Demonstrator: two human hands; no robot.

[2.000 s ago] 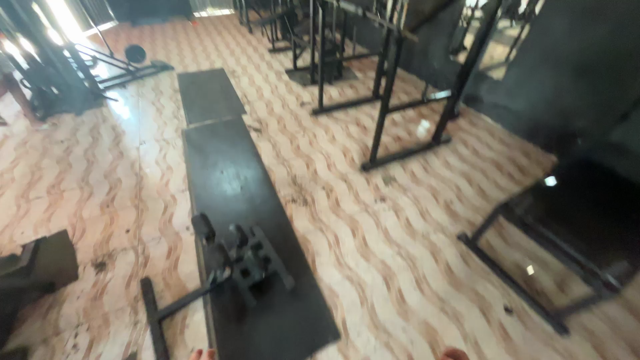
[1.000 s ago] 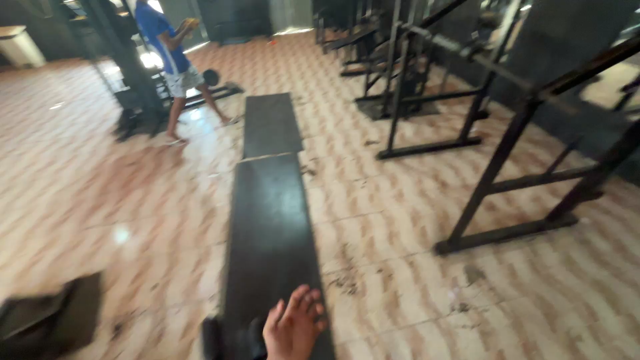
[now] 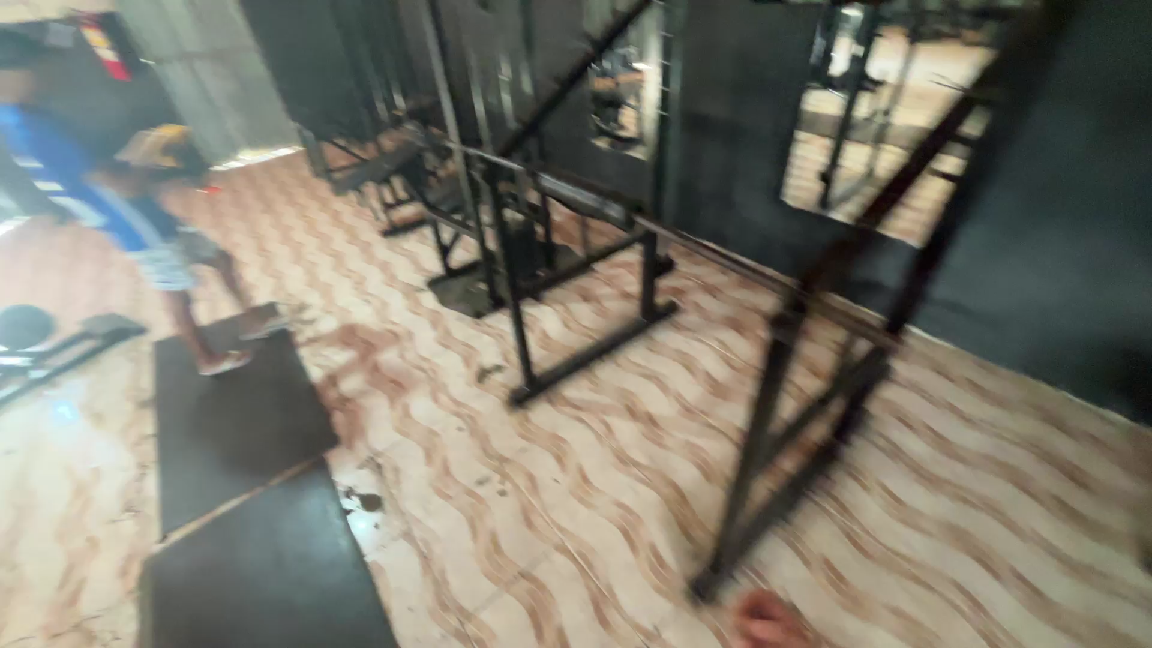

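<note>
My right hand [image 3: 768, 619] shows only partly at the bottom edge, right of the middle. It is blurred, and its fingers look curled, but whether it holds anything cannot be told. It appears just below the near foot of a dark metal rack frame [image 3: 751, 468]; contact is not visible. A long bar [image 3: 720, 252] lies across the uprights of the rack. My left hand is out of view. Dark rubber floor mats [image 3: 261, 567] lie end to end at the lower left, with a narrow gap between them.
A person in a blue top [image 3: 81, 193] stands at the left with feet on the far mat, near a yellow object. Gym benches [image 3: 387, 166] stand farther back. A mirror [image 3: 864, 135] hangs on the dark wall at right. Weight equipment [image 3: 54, 355] lies at far left.
The view has swung right, toward the rack. The person in blue, earlier beside the mats, now stands on the far one. My right hand, earlier open over the near mat, is now at the bottom edge.
</note>
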